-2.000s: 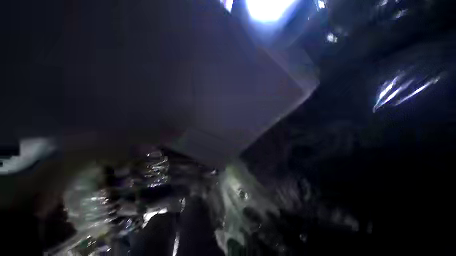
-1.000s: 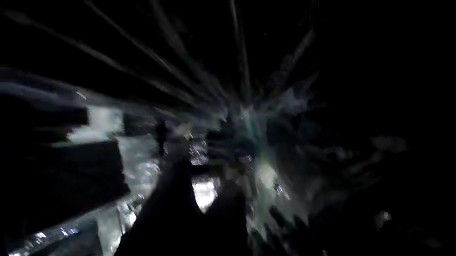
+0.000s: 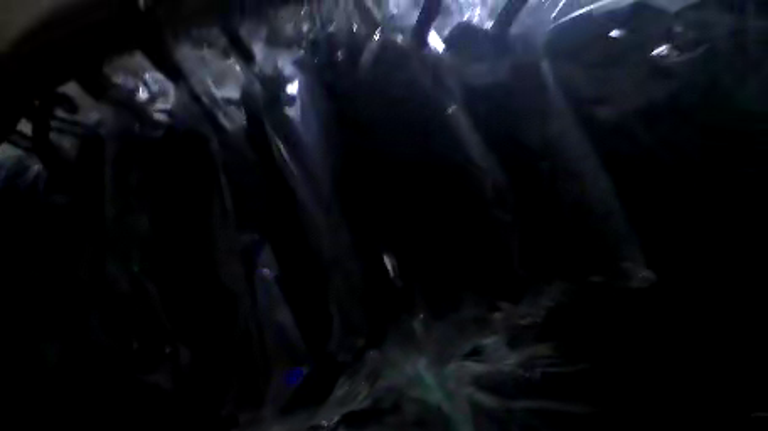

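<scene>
Hanging garments in clear covers (image 3: pixel 320 194) fill the middle of the view as a row of long dark shapes. Their glossy plastic catches bright light along the top. More dark covered shapes (image 3: pixel 581 160) hang at the right, with pale streaks down their edges. The picture is very dark and blurred. Neither my left hand nor my right hand can be made out.
Crumpled clear plastic (image 3: pixel 438 370) with a greenish streak lies low in the middle. A small bright blue spot (image 3: pixel 293 376) shows at the bottom left of centre. A dark bar-like band (image 3: pixel 84 29) crosses the top left.
The view has swung from a pale flat sheet and shiny packets, past dark shapes low in the frame, to the hanging covers. The sheet is out of view.
</scene>
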